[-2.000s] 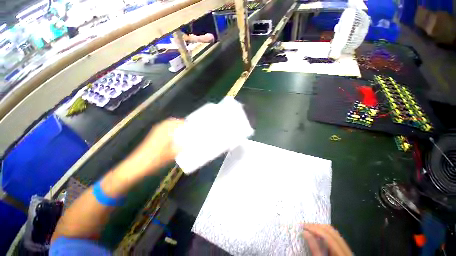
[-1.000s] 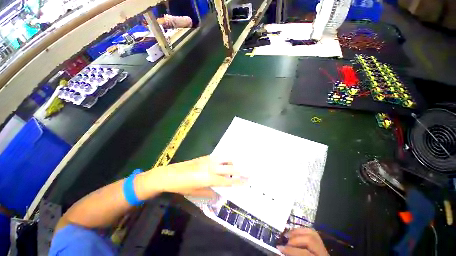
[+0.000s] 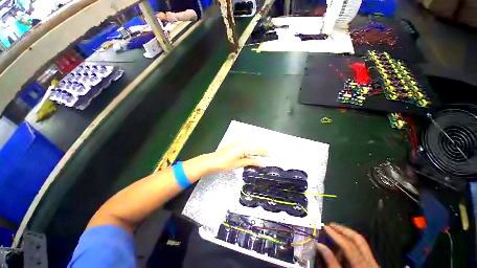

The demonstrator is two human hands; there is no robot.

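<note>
A pale housing (image 3: 212, 239) at the sheet's near edge holds a row of black modules (image 3: 256, 238), with yellow and darker leads across it. Beyond it, two more black lobed rows (image 3: 274, 191) lie face up, apparently in a white shell that blends with the sheet. A yellow lead (image 3: 321, 195) sticks out to their right. My left hand (image 3: 235, 157) lies at the far left of these rows, fingers stretched; its grip is unclear. My right hand (image 3: 349, 246) is beside the unit's right end, thumb and fingers apart, with nothing seen held.
The silvery sheet (image 3: 209, 196) lies under the unit. A chipped yellow rail (image 3: 201, 107) runs at left. At right are a wire tangle (image 3: 389, 175), a tool with a dark blue grip (image 3: 430, 230) and a black round grille (image 3: 452, 141). Circuit boards (image 3: 397, 81) lie on a black mat.
The white shell half, lifted and then lying back-up over the unit, is now turned over, showing its black rows. My left hand has moved up and right; my right hand has moved slightly right.
</note>
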